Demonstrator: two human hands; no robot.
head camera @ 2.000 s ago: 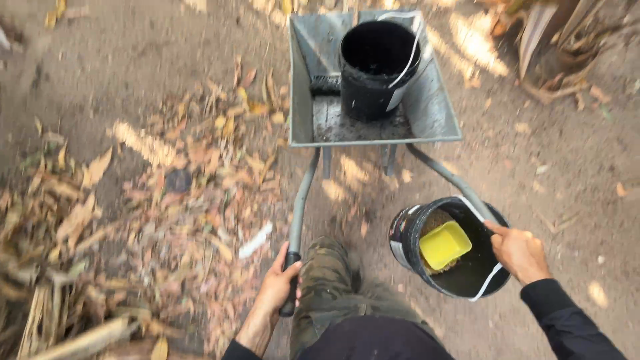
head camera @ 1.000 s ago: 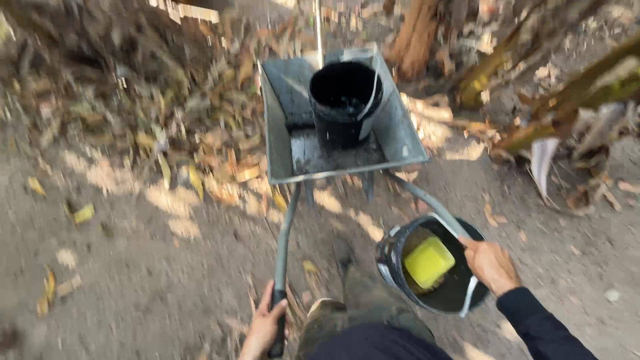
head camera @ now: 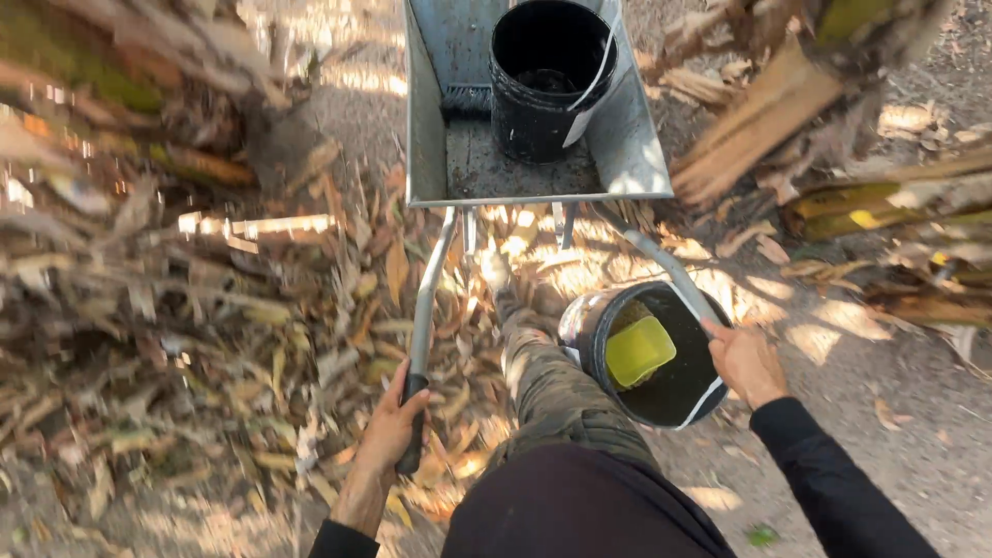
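A grey metal wheelbarrow (head camera: 465, 174) stretches ahead of me. My left hand (head camera: 391, 422) grips the black rubber grip of its left handle (head camera: 426, 310). My right hand (head camera: 748, 360) is closed around the end of the right handle (head camera: 666, 260). By that hand hangs a black bucket (head camera: 686, 387) with a white bail handle, which passes at the right handle. Inside it lies a yellow plastic container (head camera: 640, 353). Another black bucket (head camera: 531, 116) stands upright in the wheelbarrow's tray, beside a dark-bristled brush (head camera: 467, 99).
Dry fallen leaves (head camera: 256, 341) cover the ground at left and under the handles. A thick plant stem (head camera: 93, 70) rises at upper left. At right, brown dry stalks (head camera: 759, 116) and green-brown stems (head camera: 845, 209) lie near the tray. Bare soil (head camera: 837, 465) shows at lower right.
The wheelbarrow has moved over the ground, from bare soil and scattered leaves to a stretch between plant stems. Both hands have kept their hold on the handles.
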